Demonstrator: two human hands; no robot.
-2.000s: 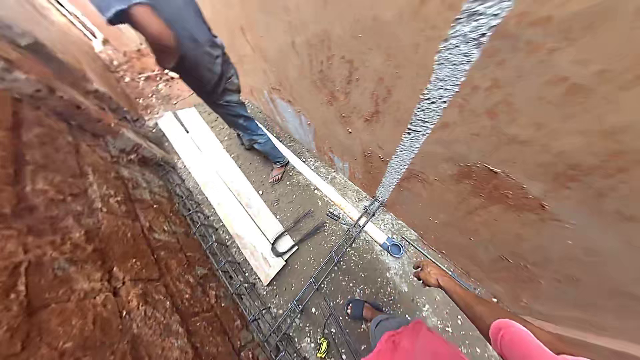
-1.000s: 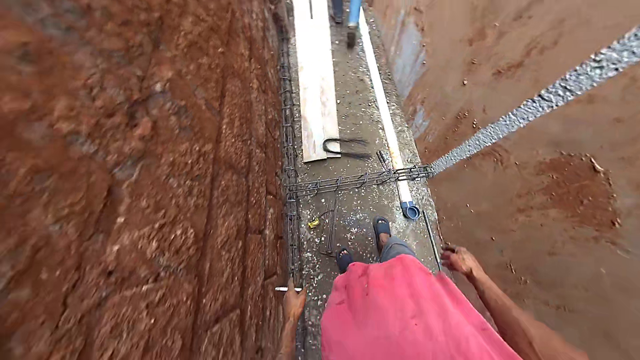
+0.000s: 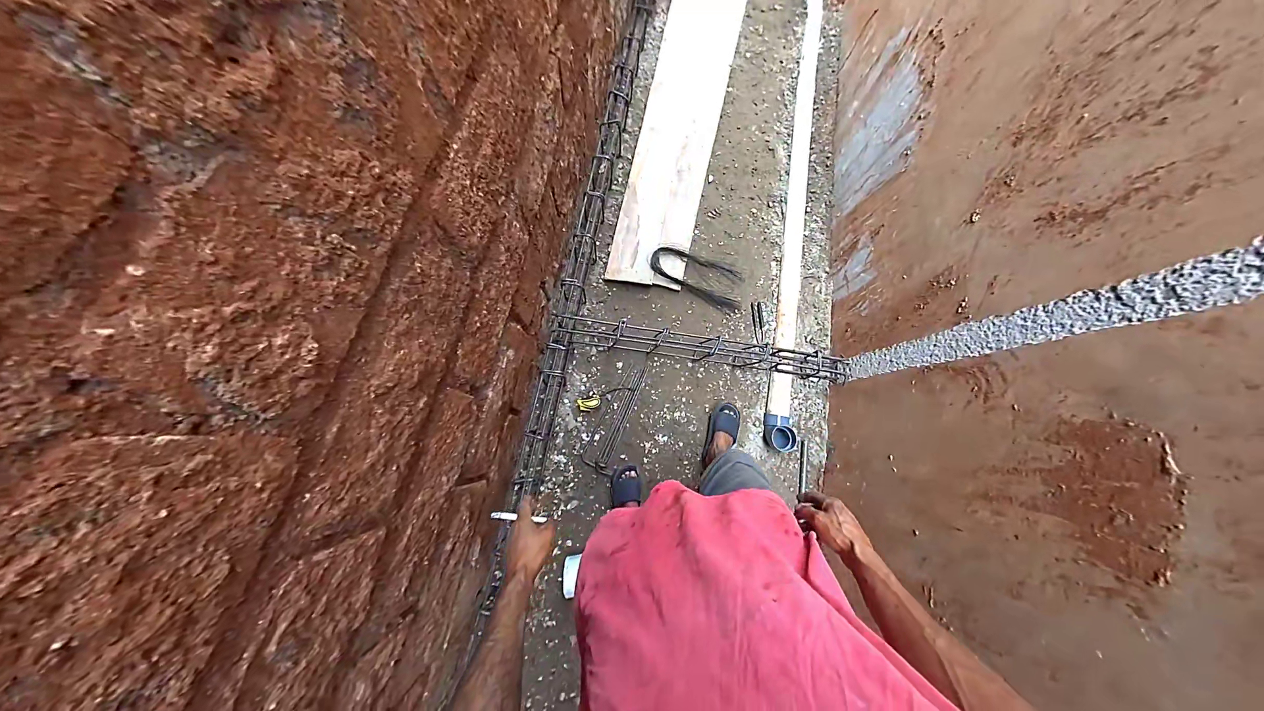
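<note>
My left hand (image 3: 530,545) is closed around a slim white object (image 3: 517,516), seen beside the long rebar cage (image 3: 541,410) at the foot of the red earth wall. Low at the right, my right hand (image 3: 832,526) has curled fingers at the near end of a thin metal rod (image 3: 803,466); whether they grip it is unclear. Beyond that rod lies a white pipe (image 3: 795,217) with a blue-grey elbow (image 3: 780,433). A shorter rebar cage (image 3: 691,346) crosses the passage and the pipe, ending at a rough grey strip on the right wall.
Pale boards (image 3: 671,158) lie ahead, with a bent bundle of black wire (image 3: 696,276) at their near end. Bent rods (image 3: 622,420) and a yellow-and-black item (image 3: 590,403) are left of my sandalled feet. Earth walls (image 3: 987,474) border the narrow floor.
My left hand, out of view two seconds ago, is now in view with the white object. The person walking by the boards is out of view. The view has swung round and down.
</note>
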